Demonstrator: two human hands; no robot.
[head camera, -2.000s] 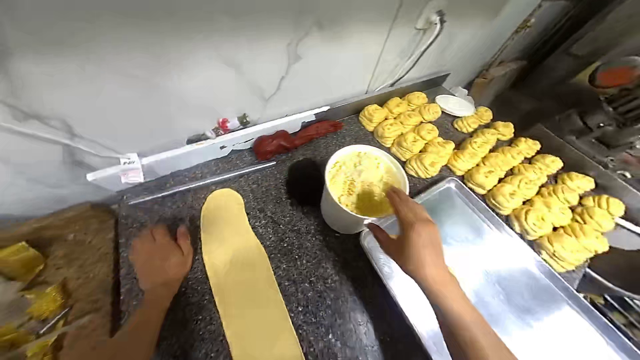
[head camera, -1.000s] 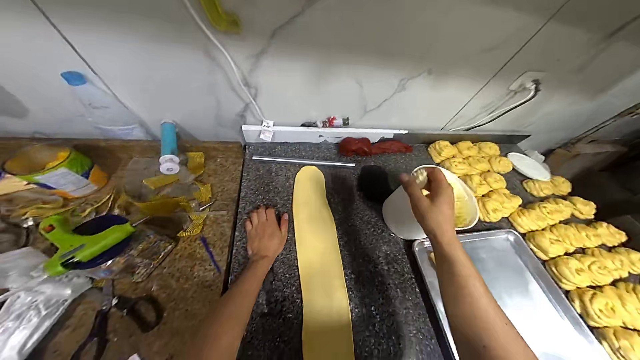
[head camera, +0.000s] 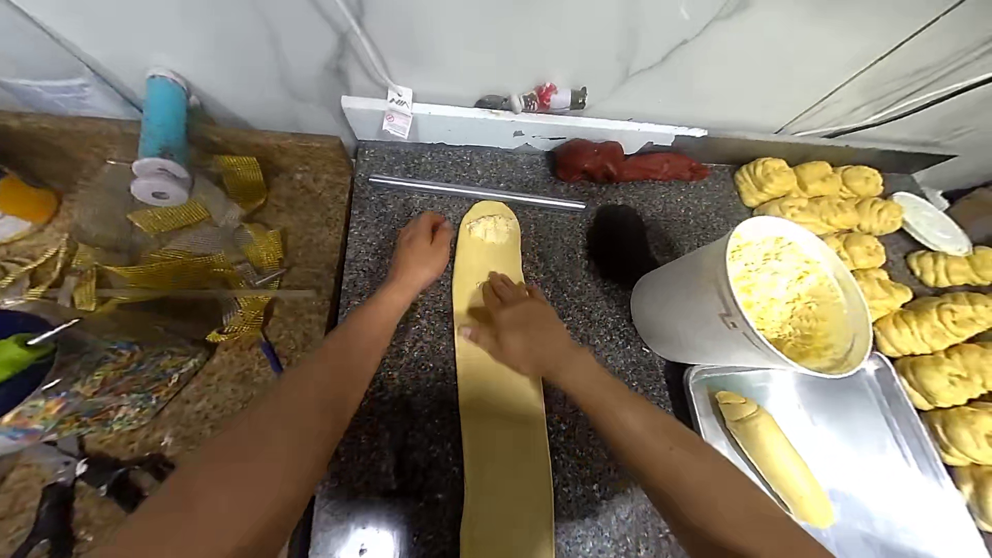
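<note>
A long strip of yellow dough lies on the dark granite counter, with a patch of crumbly pale filling near its rounded far end. My right hand rests over the strip below that patch, fingers spread; a few crumbs show at its fingertips. My left hand is beside the strip's left edge, fingers curled, with nothing visible in it. To the right, a white bucket of yellow grated filling leans toward the metal tray. One rolled dough piece lies on that tray.
Several shaped dough pieces stand at the right, near a white lid. A clear rod, a red bag and a dark round object lie farther back. Ribbons and scissors clutter the left counter.
My right hand has moved left from the bucket to the dough strip. Filling now lies on the strip's far end, which was bare before. My left hand's fingers have curled.
</note>
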